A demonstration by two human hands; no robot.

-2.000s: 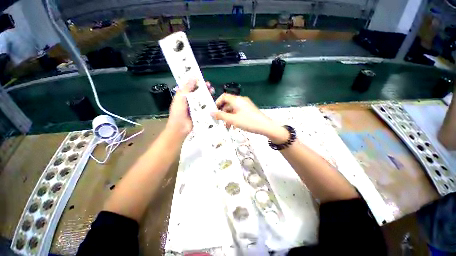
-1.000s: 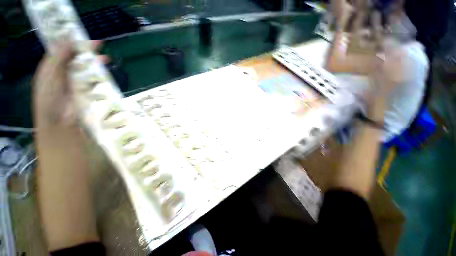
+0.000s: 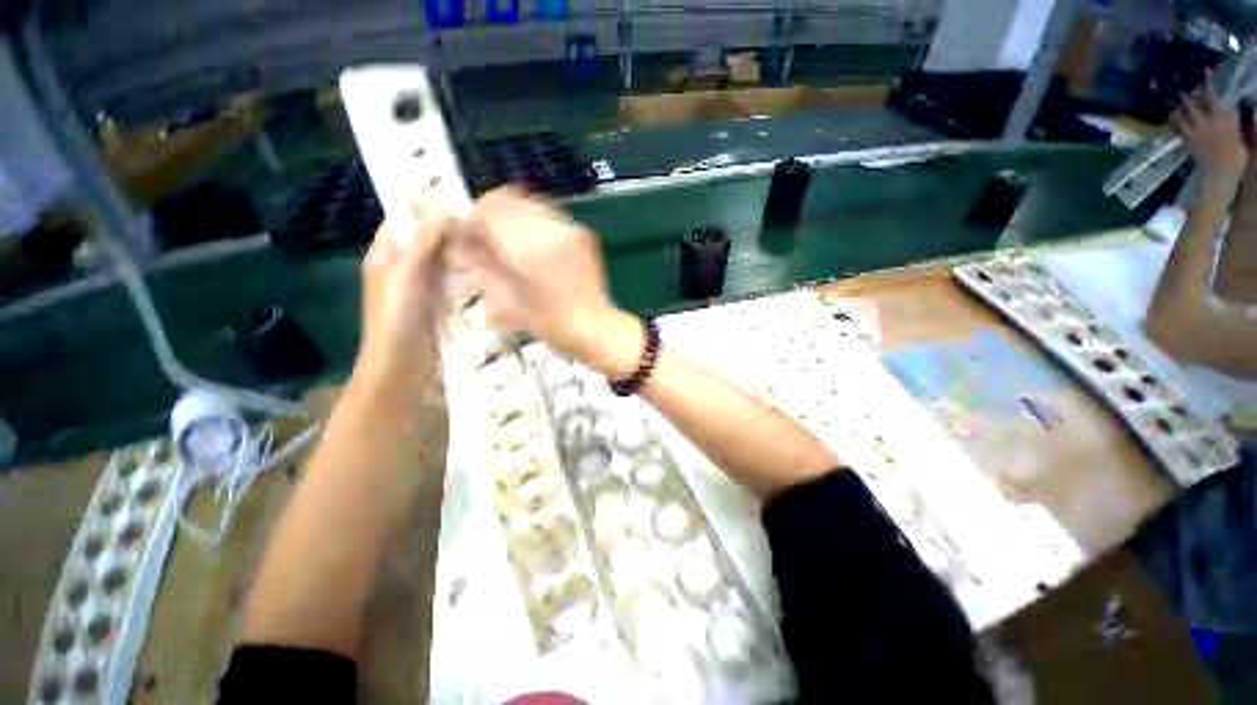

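My left hand is closed around a long white release liner strip with holes and held upright; its lower part hangs down toward the sheets. My right hand, blurred, is at the strip beside my left hand. Its fingertips overlap the strip, and I cannot tell whether they pinch anything. White adhesive sheets lie in front of me, with rows of round outlines below the strip.
Black housings stand on the green conveyor. A small white fan with cable is at left. Perforated holder strips lie at left and right. Black tray is beyond the belt. Another person's arm is at right.
The view has swung back left. My right hand, earlier far out to the right by a blurred pale strip, is now back at the upright liner strip in my left hand.
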